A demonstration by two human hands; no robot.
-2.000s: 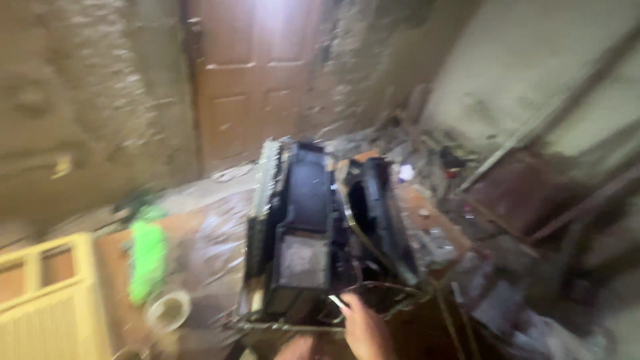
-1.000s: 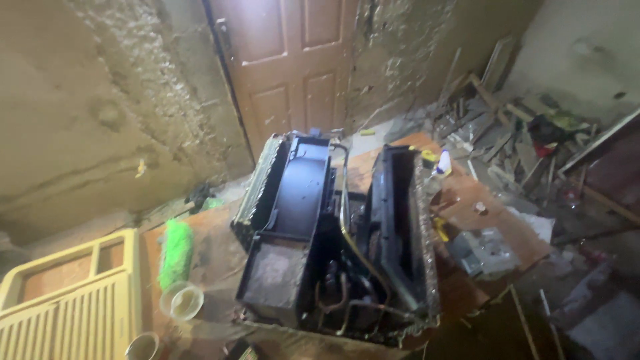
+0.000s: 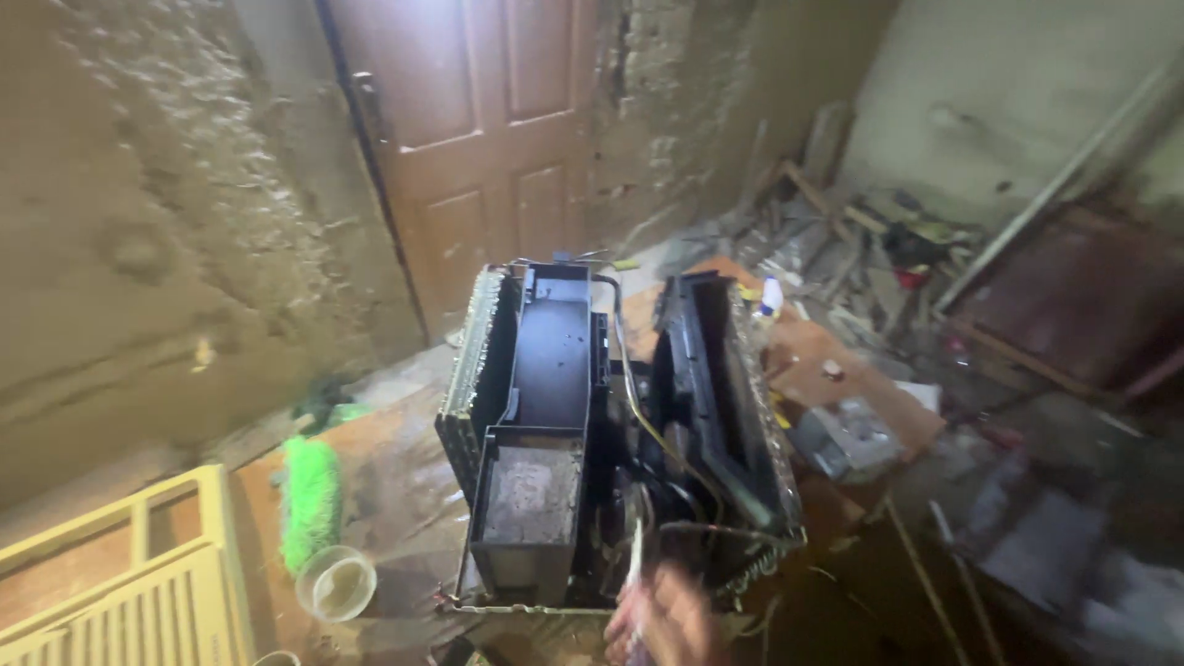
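My right hand (image 3: 664, 618), blurred, is at the bottom, right of centre. It holds a thin, pale tool (image 3: 636, 555) that points up at the near side of an opened window air conditioner; the kind of tool is unclear. The unit has a finned coil (image 3: 474, 351) on the left, a black plastic housing (image 3: 552, 361) beside it, and a second coil (image 3: 763, 416) on the right. Bent metal tubes (image 3: 634, 388) run between the halves. A dusty grey panel (image 3: 530, 495) lies in the front left box. My left hand is out of view.
A yellow plastic grille (image 3: 148, 573) lies at the left, near a green fluffy duster (image 3: 310, 499) and a clear plastic tub (image 3: 337, 585). At the right are a grey metal box (image 3: 846, 439) and a small white bottle (image 3: 771, 296). Scrap wood (image 3: 860, 240) lies by the wall behind.
My right hand, out of sight one second ago, is back at the near side of the unit with the pale tool. My left hand, partly visible two seconds ago, has gone from view.
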